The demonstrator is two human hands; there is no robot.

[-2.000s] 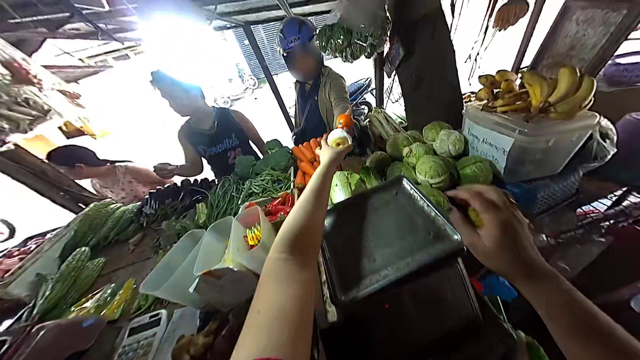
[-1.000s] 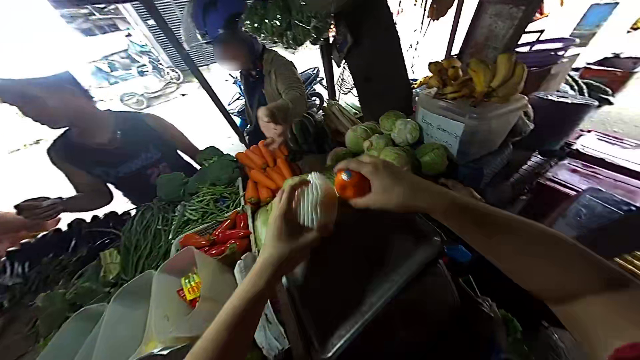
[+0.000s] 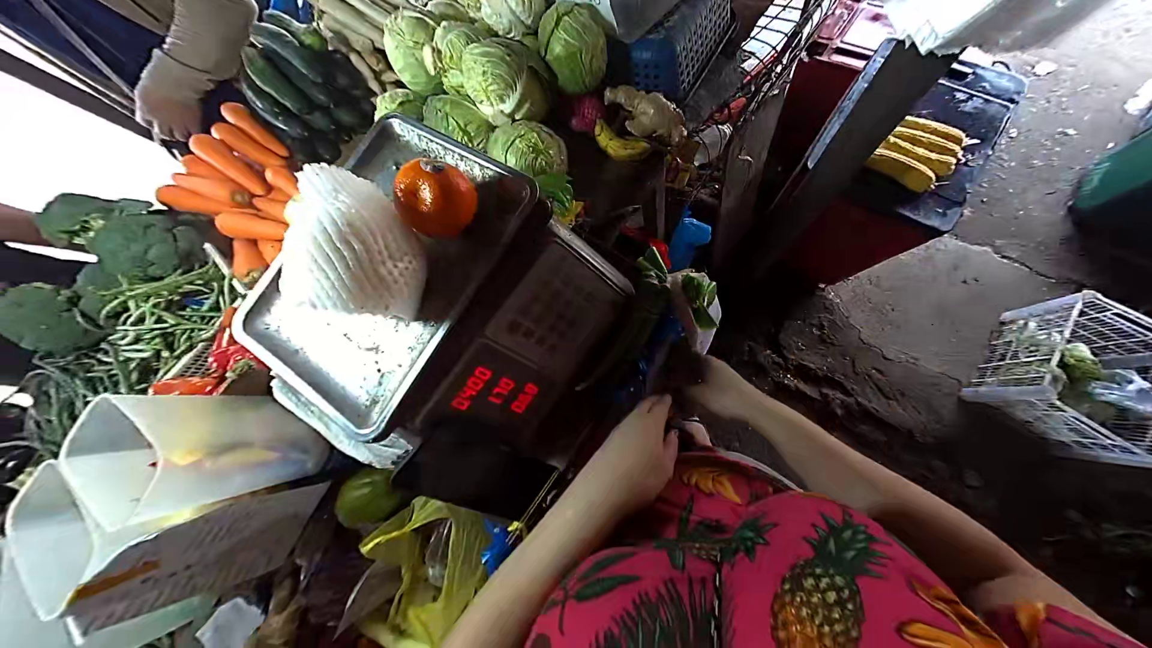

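Observation:
An orange fruit [image 3: 436, 198] and a fruit in a white foam net [image 3: 351, 243] lie side by side on the metal tray [image 3: 337, 382] of a digital scale [image 3: 531, 333], whose red display is lit. My left hand [image 3: 634, 450] is low beside the scale, near my body, its fingers bent over something dark. Close to it, my right hand [image 3: 720, 387] reaches in among dark things, its fingers mostly hidden. Whether either hand grips anything cannot be made out. A white-wrapped bunch of greens [image 3: 697, 306] stands just above my right hand.
Carrots [image 3: 225, 171], broccoli [image 3: 144, 243], green beans [image 3: 162, 315] and cabbages [image 3: 504, 76] surround the scale. White plastic containers [image 3: 198, 414] stand at left, a yellow plastic bag [image 3: 432, 558] below. Another person's hand [image 3: 169, 99] is by the cucumbers [image 3: 297, 76]. A white crate [image 3: 1035, 391] sits at right.
The orange fruit and the netted fruit, both in my hands a second ago, now rest on the tray. Both hands have moved down near my body. The view has swung down and right.

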